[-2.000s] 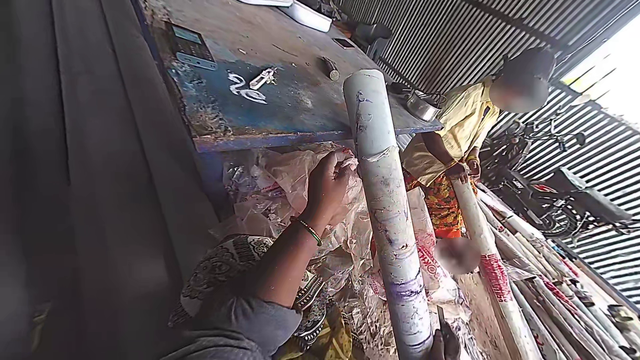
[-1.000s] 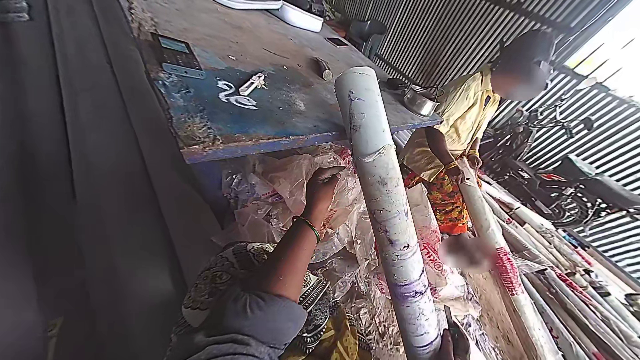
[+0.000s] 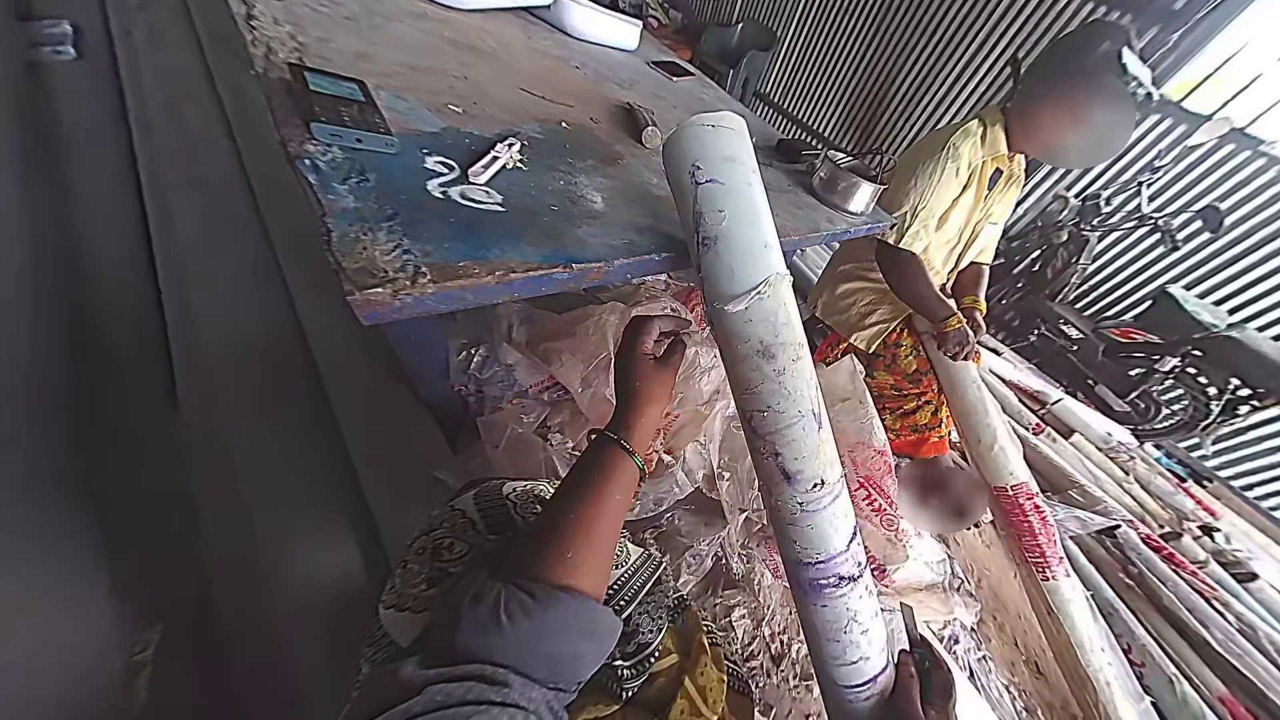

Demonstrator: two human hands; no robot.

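Note:
A long pale roll (image 3: 770,400), wrapped in film with purple marks, slants from the table edge down to the bottom of the head view. My left hand (image 3: 650,365), with a bangle at its wrist, is beside the roll with its fingers curled, over crumpled clear plastic film (image 3: 570,350). Whether it pinches any film cannot be told. At the roll's lower right side, my right hand (image 3: 922,685) holds a flat, dark, blade-like tool (image 3: 910,628). The frame's bottom edge cuts off part of that hand and the roll's lower end.
The blue-painted table (image 3: 560,230) bears a device with a small screen (image 3: 343,105), a metal pot (image 3: 847,183) and a phone (image 3: 671,69). At right a person (image 3: 940,220) holds another wrapped roll (image 3: 1030,520). Several rolls (image 3: 1160,560) lie beyond, near a motorcycle (image 3: 1120,340).

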